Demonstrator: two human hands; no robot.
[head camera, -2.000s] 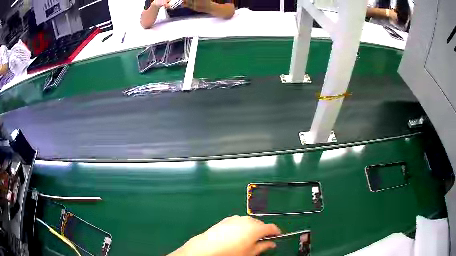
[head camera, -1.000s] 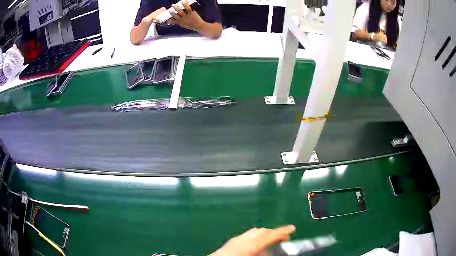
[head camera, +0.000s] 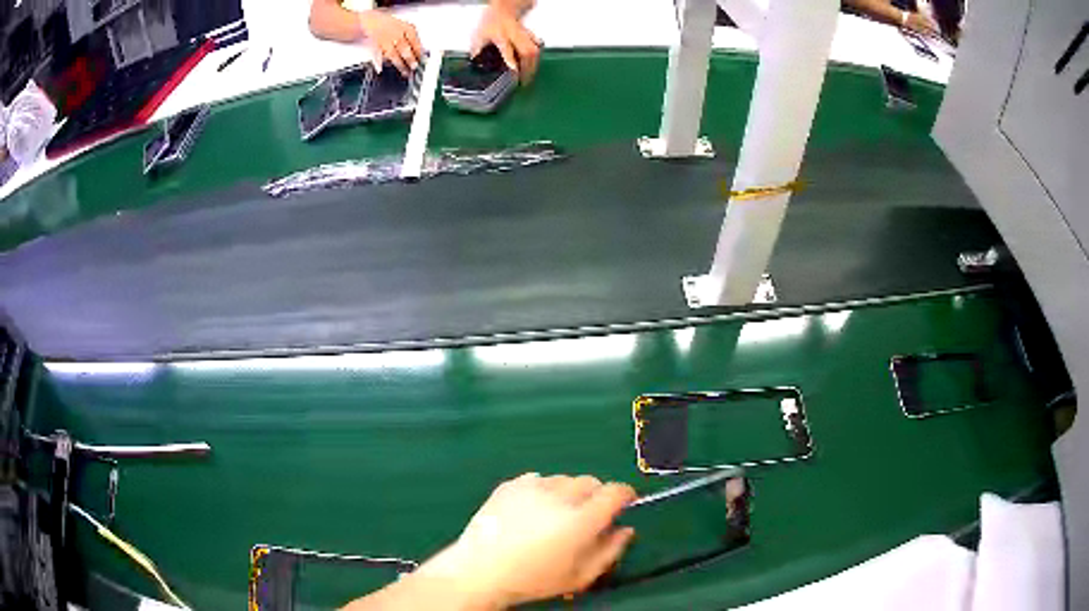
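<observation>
My left hand (head camera: 543, 537) reaches in from the bottom edge. Its fingers hold the left end of a phone middle frame (head camera: 737, 516), which is partly hidden by the hand; whether it touches the bench is unclear. Another middle frame (head camera: 665, 436) lies just beyond it on the green bench, with orange marks at its left end and white specks at its right end. A third frame (head camera: 275, 579) lies lower left, cut off by the bottom edge and partly covered by my forearm. My right hand is out of the picture.
A smaller-looking frame (head camera: 904, 388) lies at right. White cloth or paper (head camera: 1021, 555) is at lower right. Beyond the bench are a dark belt (head camera: 358, 275), a white post (head camera: 764, 155) and a grey housing (head camera: 1039, 131). A white tube (head camera: 143, 450) is at left.
The held frame was blurred a second ago and now shows clearly. More of the lower-left frame is in view. The person opposite has lowered their hands to frames on the far ledge.
</observation>
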